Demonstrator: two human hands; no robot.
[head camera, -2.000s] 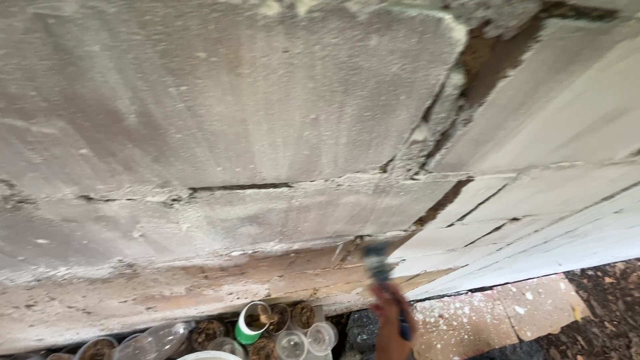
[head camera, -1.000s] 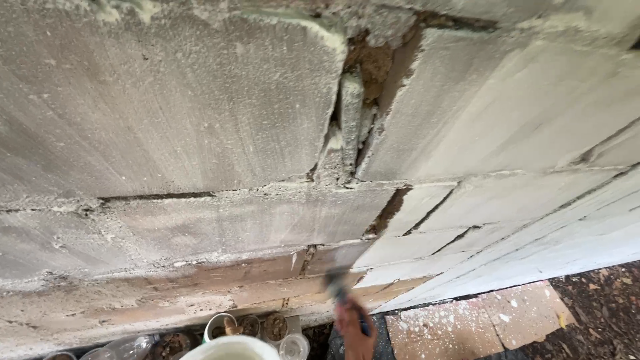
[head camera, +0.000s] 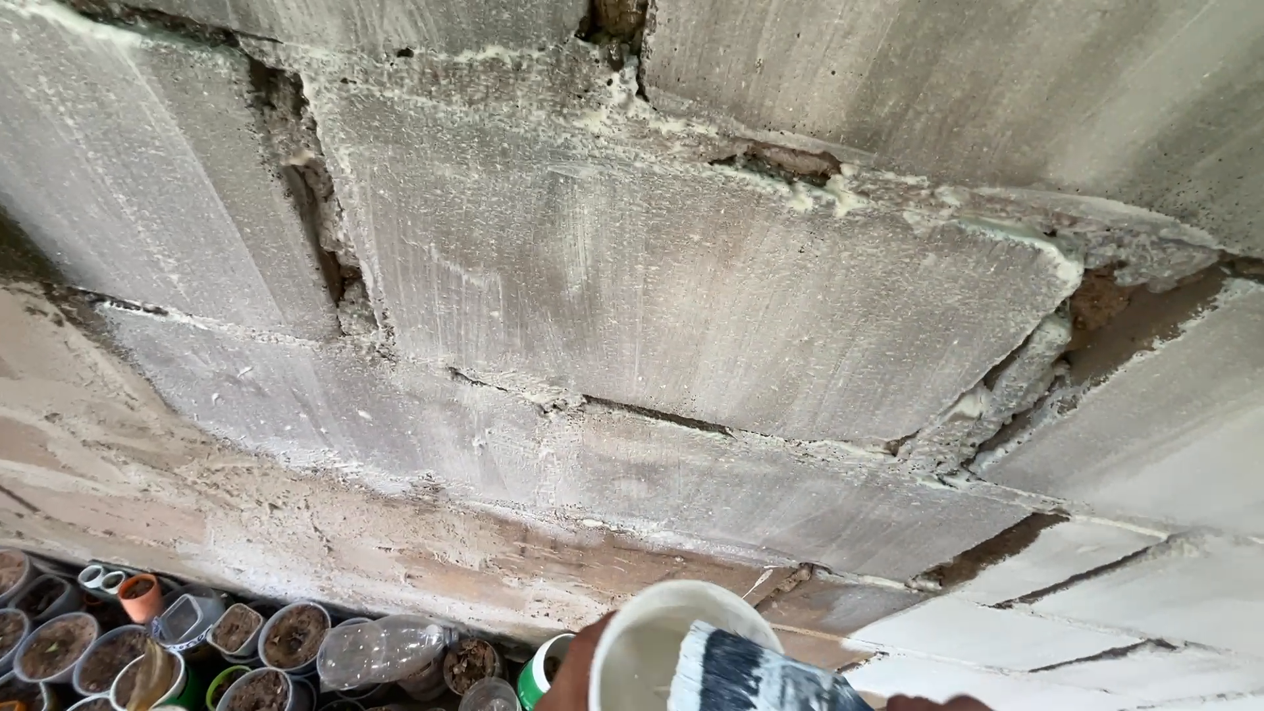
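Observation:
At the bottom of the head view, my left hand (head camera: 575, 676) grips the side of a white plastic tub (head camera: 604, 660) with pale whitish liquid inside. A paintbrush (head camera: 750, 676), its bristles coated in white and dark at the middle, lies over the tub's right rim. My right hand (head camera: 933, 703) shows only as a sliver at the bottom edge, at the brush's handle end; its grip is mostly out of frame. Behind them rises a block wall (head camera: 652, 286), thinly coated in streaky white, with open mortar joints and a brown gap (head camera: 1111, 316) at the right.
Plastic cups and pots of soil (head camera: 296, 635) crowd the wall's foot at lower left, with an orange pot (head camera: 139, 596) and a clear plastic bottle (head camera: 380, 652) among them. A green-and-white container (head camera: 538, 671) stands beside my left hand. The lower right wall (head camera: 1027, 632) is whiter.
The brush has left the low part of the wall, where my right hand held it, and is now at the tub. The tub has come farther into view, with my left hand on it. The view has shifted.

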